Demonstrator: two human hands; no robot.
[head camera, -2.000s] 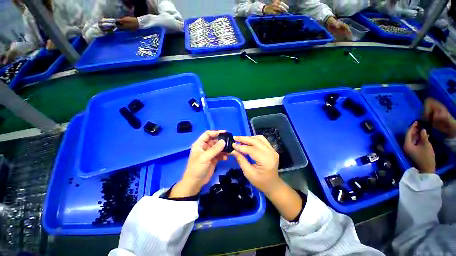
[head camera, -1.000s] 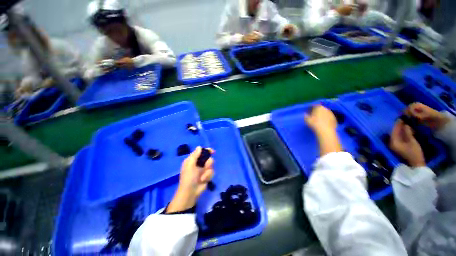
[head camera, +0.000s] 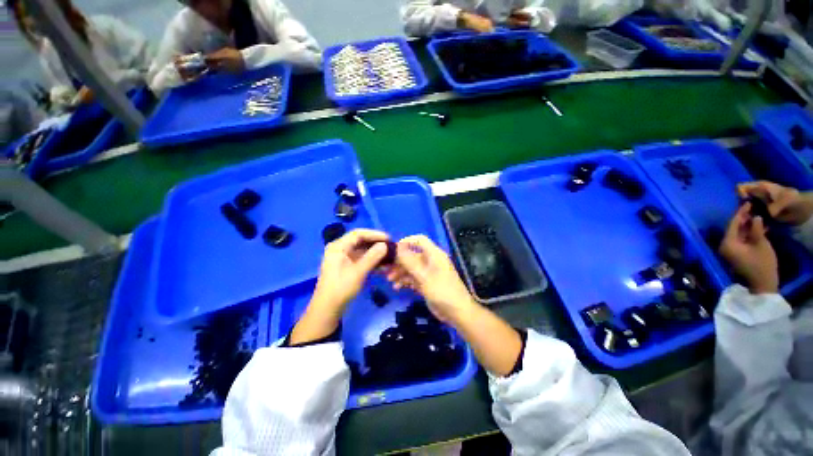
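Observation:
My left hand (head camera: 353, 264) and my right hand (head camera: 430, 271) meet above the near middle blue tray (head camera: 419, 201). A small black piece (head camera: 389, 253) is pinched between their fingertips and mostly hidden by the fingers. My left hand grips it; the right fingertips touch it, and whether they hold a separate part cannot be seen. A pile of black housings (head camera: 408, 351) lies in the tray below my hands. A tilted blue tray (head camera: 303, 169) at the left holds several black blocks (head camera: 276, 235).
A clear-grey tub (head camera: 492, 258) of tiny dark parts stands right of my hands. A right-hand blue tray (head camera: 570, 233) holds black blocks. A neighbour's hands (head camera: 754, 240) work at the far right. Beyond runs the green belt (head camera: 481, 130) with thin silver-stemmed parts.
About one second ago my right hand was over the right-hand tray; it is now back at my left hand. An additional black block shows near the tilted tray's right edge. The view has shifted.

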